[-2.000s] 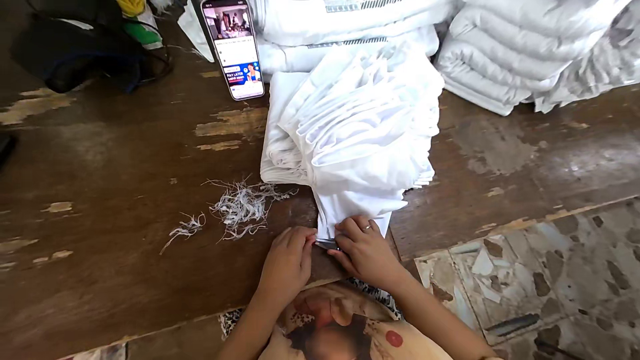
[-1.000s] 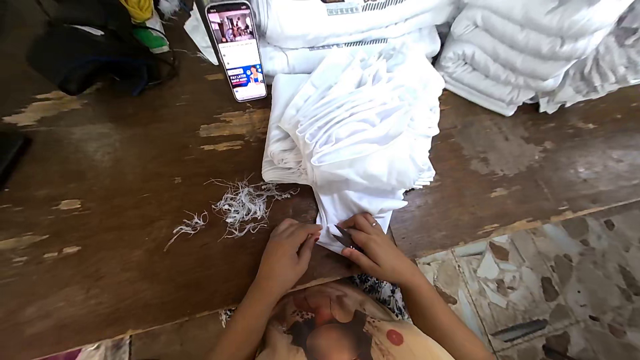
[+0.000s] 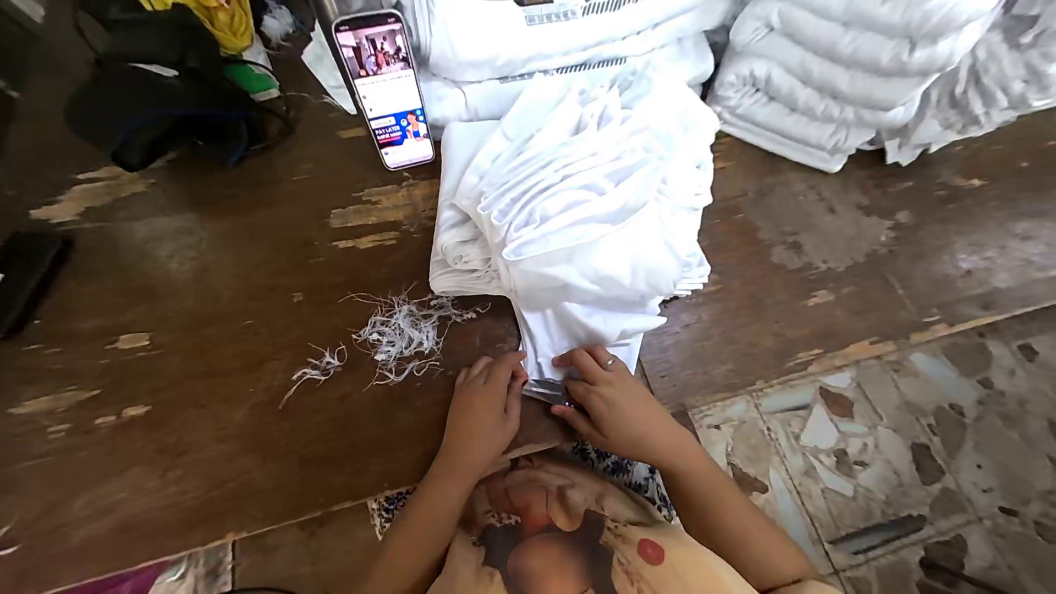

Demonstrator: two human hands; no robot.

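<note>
White cloth (image 3: 594,206) lies heaped and folded on the wooden table, its lower end reaching the front edge. At that end my left hand (image 3: 487,408) pinches the cloth's left corner between thumb and fingers. My right hand (image 3: 615,400), with a ring on one finger, is closed around small metal thread snips (image 3: 546,390), whose blades point left towards my left fingertips. The handle of the snips is mostly hidden in the palm. To the left of the cloth sits a tangle of loose white thread trimmings (image 3: 402,334), with a smaller tuft (image 3: 323,365) beside it.
A smartphone (image 3: 384,91) with a lit screen leans upright behind the trimmings. Folded white stacks (image 3: 858,70) stand at the back. A dark cap-like item (image 3: 165,107) lies at the back left, a black object (image 3: 29,280) at the left edge. The worn table (image 3: 206,412) ends above a stone-patterned floor (image 3: 891,454).
The snips' blades, partly hidden under my right fingers a second ago, now show between both hands, pointing left at the cloth corner. The cloth heap and trimmings look unchanged.
</note>
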